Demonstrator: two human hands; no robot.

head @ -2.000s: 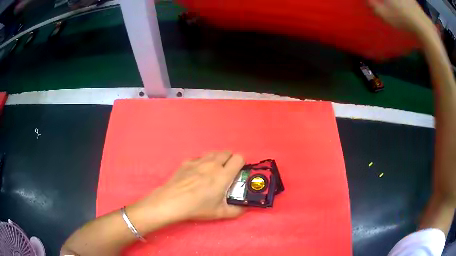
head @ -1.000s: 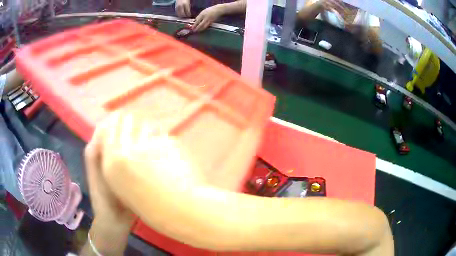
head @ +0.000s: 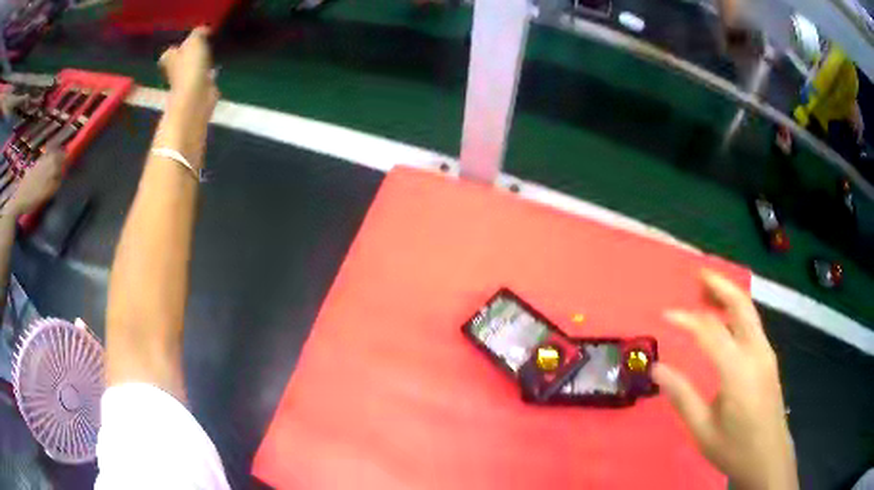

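Observation:
Two open phone assemblies lie on the red foam mat [head: 412,287]. One phone assembly [head: 510,335] is tilted and overlaps the end of the other phone assembly [head: 599,370]. Each shows a silver-white plate and a round gold speaker at its right end. My right hand [head: 733,378] is just right of them, fingers spread, empty. My left hand [head: 192,77] is stretched far up left over the conveyor, fingers bent, close to the blurred red compartment tray [head: 172,11] at the top edge. Whether it touches the tray is unclear.
A pale metal post [head: 492,96] stands behind the mat by the white edging [head: 316,139]. The green conveyor [head: 613,172] carries phones at right. A pink fan [head: 62,388] stands at left. Another person's hand [head: 38,182] is by a loaded red tray [head: 105,91].
The red compartment tray has moved from over the mat to the far upper left. My left arm now reaches there, and my right hand is back beside the phones. The view has shifted.

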